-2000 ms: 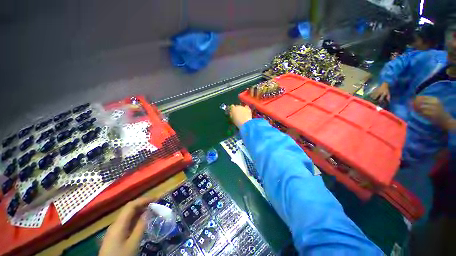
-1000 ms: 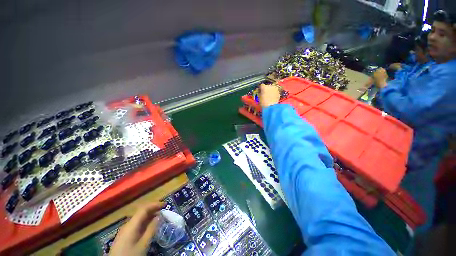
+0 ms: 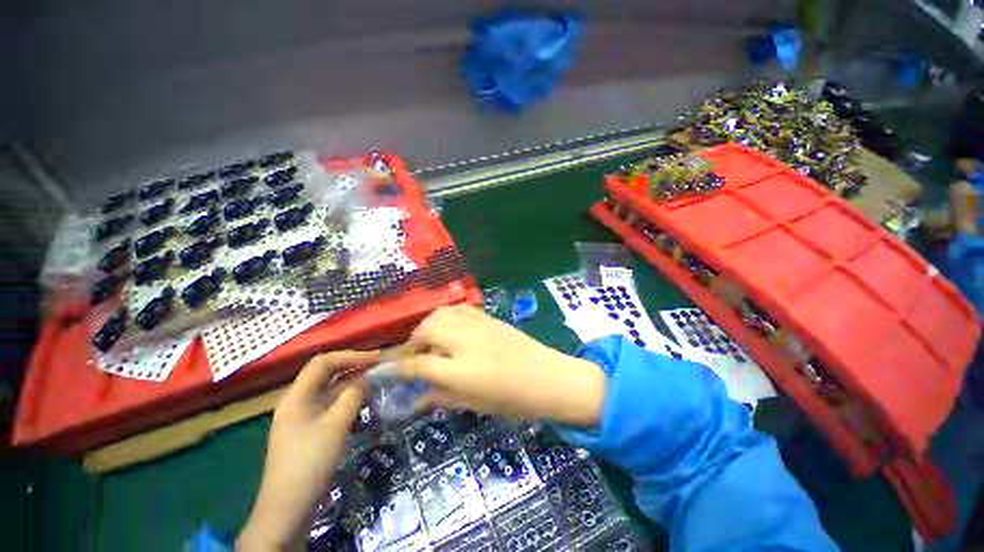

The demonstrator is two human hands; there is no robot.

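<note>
My left hand [image 3: 313, 431] holds a small crinkled clear plastic bag [image 3: 397, 390] above the clear blister tray [image 3: 475, 498]. My right hand [image 3: 486, 361] is beside it, its fingertips meeting the left fingers at the bag's top. Whether the right fingers hold a small part is hidden and blurred. Black panels [image 3: 435, 437] with pale marks sit in the upper pockets of the tray; lower pockets show ring outlines.
At left, a red bin [image 3: 248, 372] carries a far clear tray with black housings [image 3: 200, 256]. At right are red bins [image 3: 825, 280] with a small component pile on the corner. Adhesive dot sheets [image 3: 620, 313] lie between. A tangled component pile [image 3: 777, 129] and a person's hand [image 3: 964, 205] are behind.
My right hand has come back from the small pile on the right bin's corner to my left hand and the bag. The view has shifted, moving the scene.
</note>
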